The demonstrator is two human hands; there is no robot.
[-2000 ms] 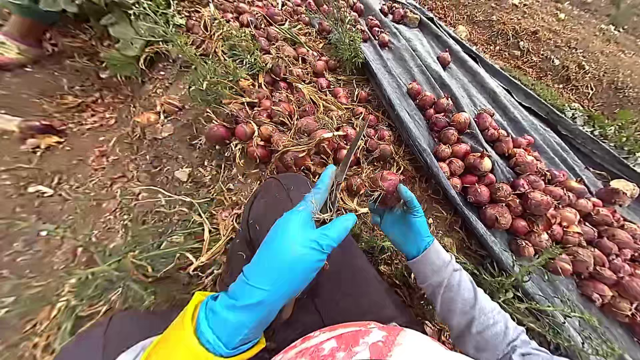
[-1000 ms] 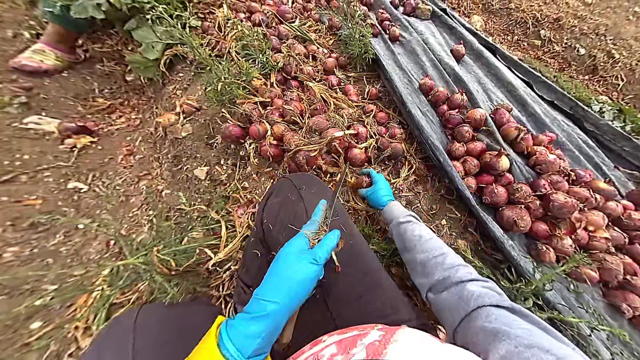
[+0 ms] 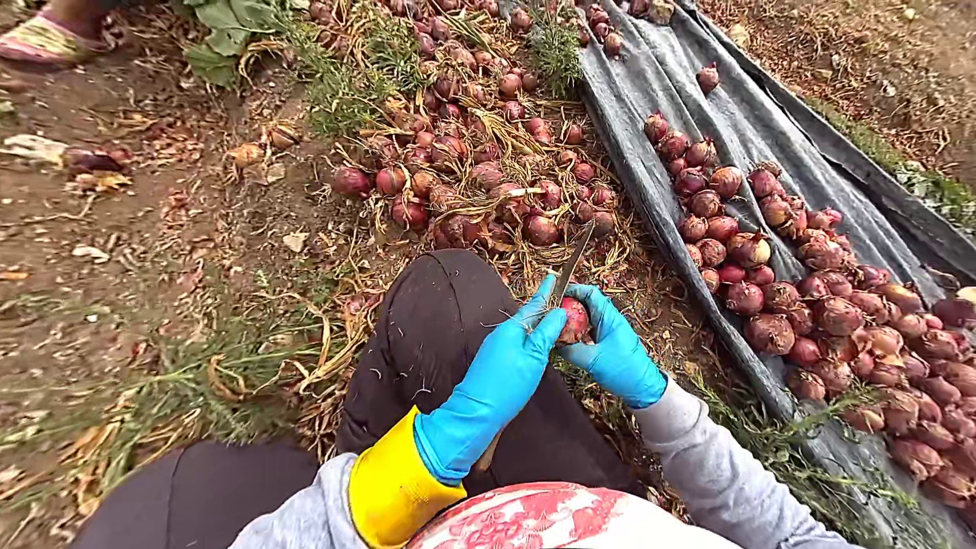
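My left hand (image 3: 496, 374), in a blue rubber glove with a yellow cuff, is closed around a knife whose worn blade (image 3: 573, 263) points up and away. A red onion (image 3: 573, 320) is held in my gloved right hand (image 3: 616, 352), against the blade and my left fingers. The onion's underside and most of the knife's handle are hidden. Just beyond my hands lies a heap of red onions (image 3: 488, 175) with dry tops and roots. More red onions (image 3: 839, 313) rest on a dark ground sheet (image 3: 713, 114) to the right.
My bent knee (image 3: 438, 305) is beside my left arm. Green weeds (image 3: 335, 91) stand by the heap, and others border the sheet. Bare soil (image 3: 191, 267) with dry leaves and scattered onion pieces spreads to the left. Another person's foot in a patterned shoe (image 3: 46, 38) is at the upper left.
My right hand has come back from the edge of the heap towards my left hand, with a red onion now plainly in it. The knife remains in my left hand.
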